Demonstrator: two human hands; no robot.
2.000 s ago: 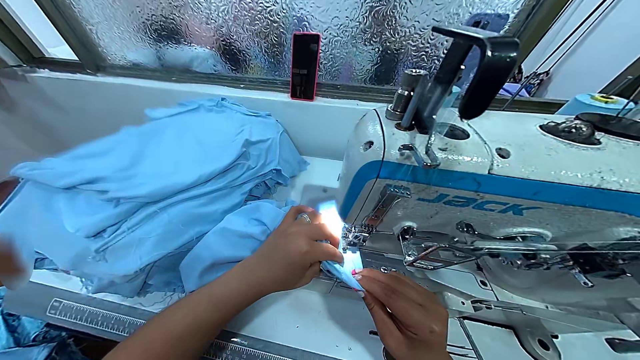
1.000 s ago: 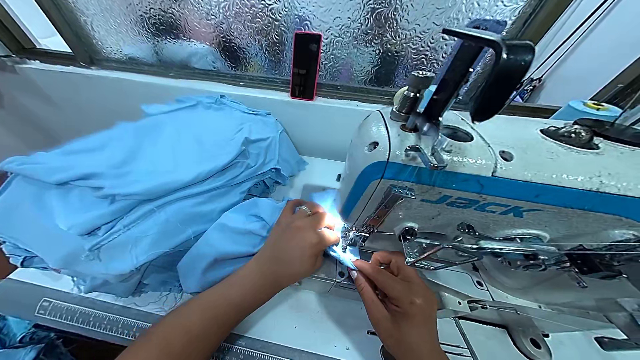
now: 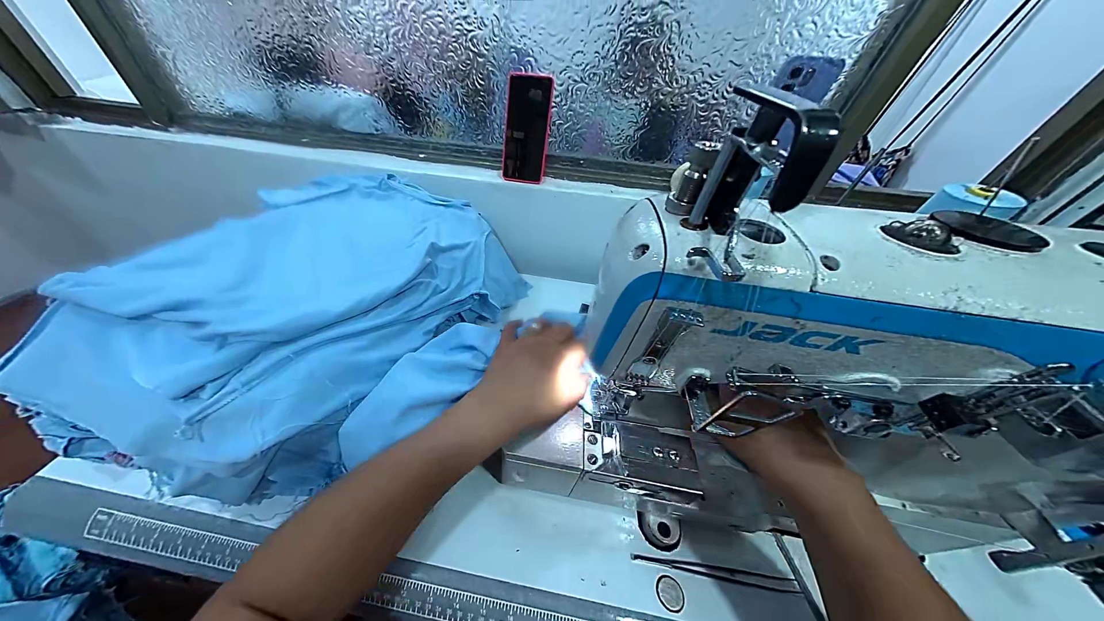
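Observation:
My left hand lies on light blue fabric just left of the needle area of a white and blue Jack sewing machine. The machine's lamp shines on its fingers, and whether they pinch the cloth is hard to tell. My right hand reaches under the machine's arm, behind a metal wire guard; its fingers are hidden. The metal throat plate area shows in front of the needle. A large heap of light blue garment pieces lies on the left of the table.
A ruler strip runs along the table's front edge. A phone in a pink case leans against the textured window. A black bracket holding a phone rises above the machine. A blue thread cone stands behind it.
My right hand has moved from the cloth in front of the needle to under the machine's arm. The cloth edge that lay in front of the needle has gone from there. My left hand remains beside the needle.

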